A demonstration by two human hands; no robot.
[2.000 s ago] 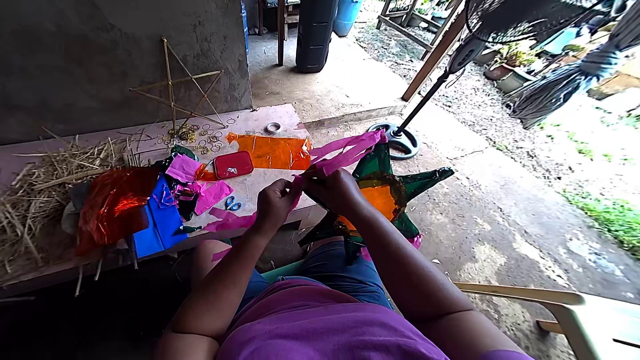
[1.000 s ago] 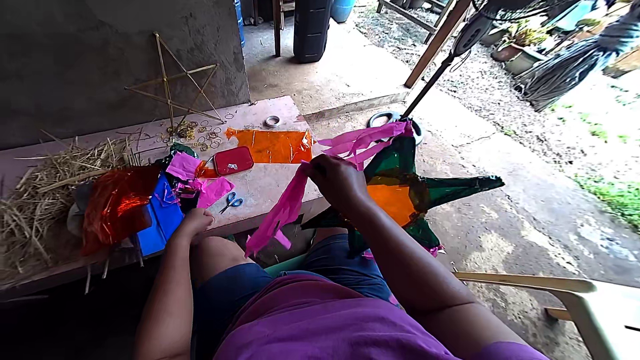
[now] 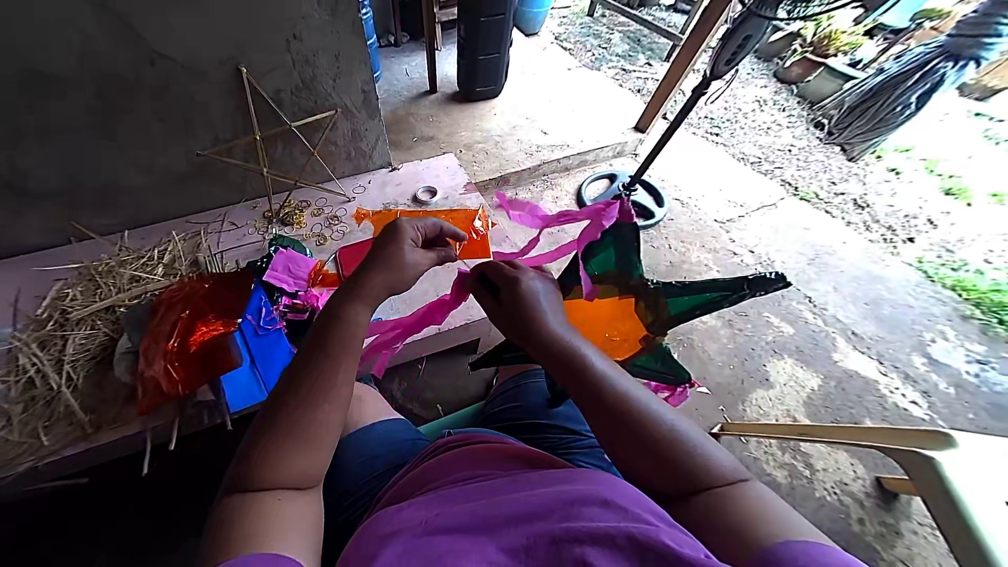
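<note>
A star lantern of green and orange cellophane (image 3: pixel 606 324) rests at my lap, its points spread to the right. Pink crepe paper streamers (image 3: pixel 551 250) hang from its upper point, and another pink strip (image 3: pixel 417 319) trails left from my right hand. My right hand (image 3: pixel 516 303) is closed on the pink paper at the lantern's left point. Just to its left, my left hand (image 3: pixel 413 256) pinches something thin, perhaps a rubber band, stretched toward the right hand. Behind my left hand lie an orange cellophane sheet (image 3: pixel 471 228) and a red case (image 3: pixel 354 256).
The low bench (image 3: pixel 441 173) bears a bamboo star frame (image 3: pixel 260 150), rubber bands (image 3: pixel 291 216), a tape roll (image 3: pixel 426 194), straw (image 3: pixel 94 323), red cellophane (image 3: pixel 193 335) and blue sheets (image 3: pixel 260 358). A fan's round base (image 3: pixel 654 206) stands beyond the lantern; a plastic chair (image 3: pixel 937 465) is at right.
My left hand has moved from beside the scissors on the bench up to my right hand. One second ago the pink strip hung down from my right hand; now it trails left.
</note>
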